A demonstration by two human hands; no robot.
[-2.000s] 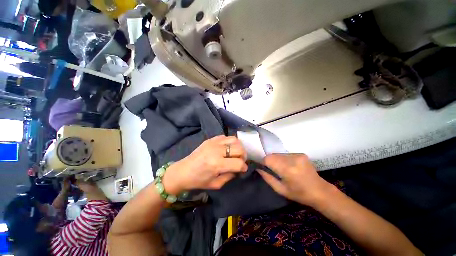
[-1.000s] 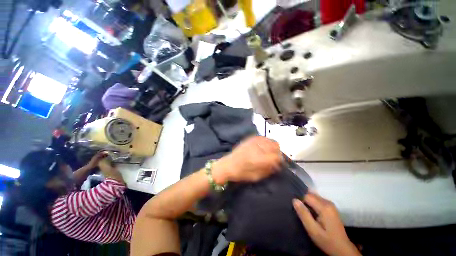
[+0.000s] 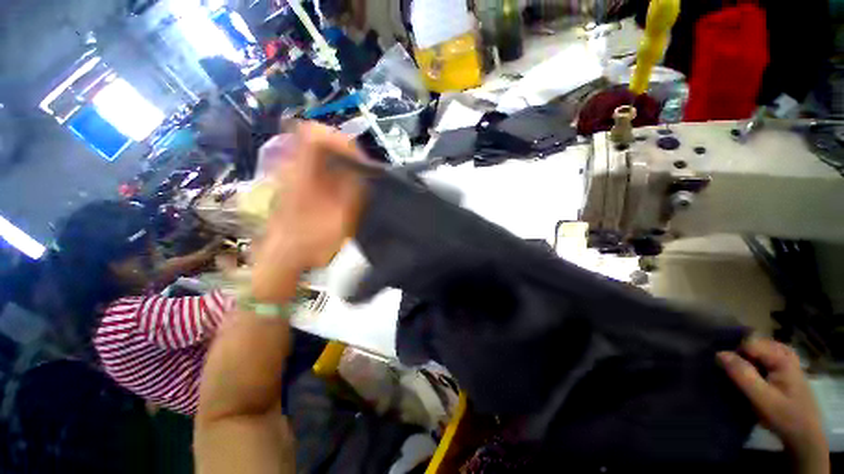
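A dark grey garment panel is stretched in the air between my hands, in front of the sewing machine. My left hand, blurred and with a green bracelet at the wrist, is raised and grips the panel's upper left corner. My right hand grips the other end of its top edge at the lower right. The cream sewing machine stands behind the cloth at the right. Its needle area is small and partly hidden. The panel covers much of the table front.
A person in a red-and-white striped sleeve sits at the left. Dark cut pieces lie behind the machine head. A yellow box, a clear plastic bag and a red item are at the back. Yellow edges show below the table.
My left hand has risen to the left with the panel's corner. My right hand has moved right, so the panel is lifted off the table and spread. The camera view has turned leftward and up.
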